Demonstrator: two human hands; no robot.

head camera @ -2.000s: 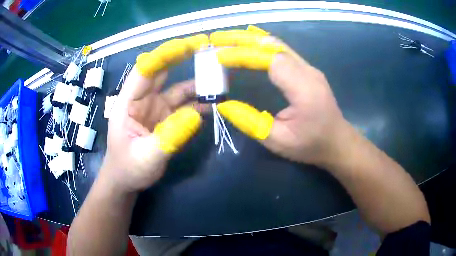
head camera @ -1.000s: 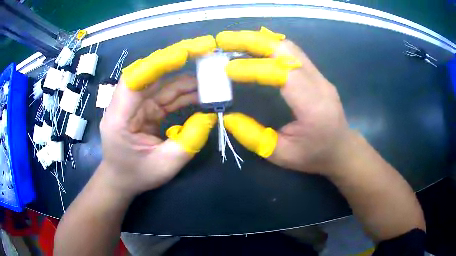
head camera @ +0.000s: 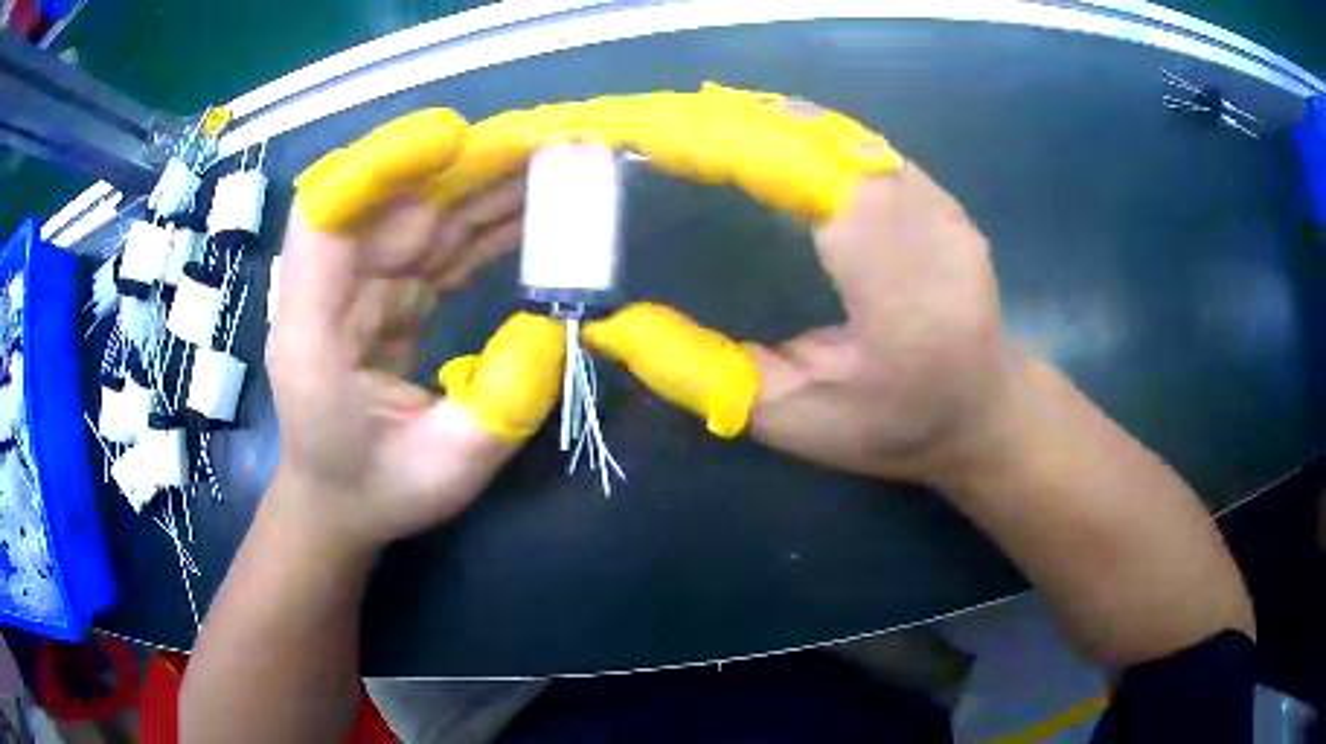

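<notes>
A white coil unit (head camera: 570, 218) is held upright between both hands, its black end down and thin silvery lead wires (head camera: 585, 407) hanging from that end. A greyish, see-through edge shows around the white body. My left hand (head camera: 393, 320) has yellow finger cots, with its thumb at the lower left of the black end and fingers behind and above the unit. My right hand (head camera: 844, 291) also has yellow cots, with its thumb at the lower right of the black end and fingertips at the unit's top. The exact fingertip contact at the top is blurred.
A pile of white units (head camera: 197, 313) with tangled leads lies on the dark bench top (head camera: 814, 567) at left. A blue bin (head camera: 87, 480) of units is at far left. A small dark leaded part (head camera: 1210, 102) lies at far right. A white rail (head camera: 655, 32) borders the bench's far side.
The held unit has moved slightly left with both hands. My right index finger has lifted from the unit's front face to its top edge, leaving the white face uncovered.
</notes>
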